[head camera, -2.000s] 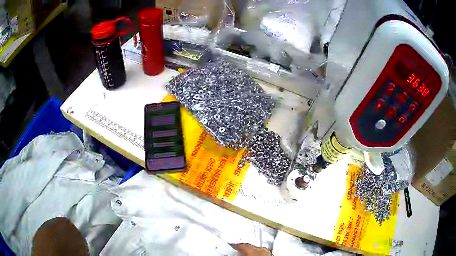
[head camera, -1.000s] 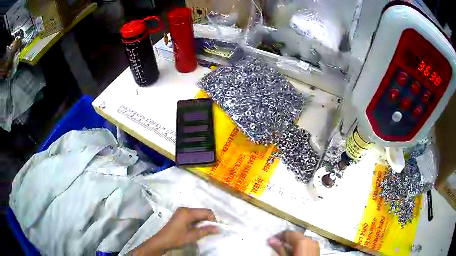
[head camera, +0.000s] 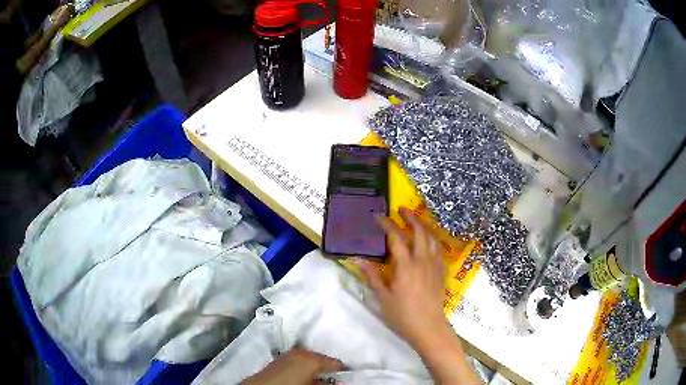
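Observation:
The smartphone (head camera: 356, 195) lies on the left part of the table, a pale panel on its lower screen. My right hand (head camera: 410, 274) is over the phone's lower right edge, fingers spread, one fingertip at the screen. It holds nothing. My left hand (head camera: 297, 368) is low in the picture, partly cut off, on the pale garment (head camera: 320, 301) on my lap. Whether it grips the cloth is hard to tell. The garment's upper part reaches the table edge and shows small snaps.
Silver snap parts (head camera: 451, 162) lie on a yellow sheet, more (head camera: 628, 334) at right. The machine head (head camera: 669, 248) is cut off at right above the lower die (head camera: 543, 304). Black (head camera: 280, 64) and red (head camera: 353, 53) bottles stand behind. A blue tub (head camera: 143, 135) holds garments (head camera: 143, 263).
The view has turned left. My right hand has moved from the garment up to the phone, and the lower screen looks different. My left hand is lower in the picture.

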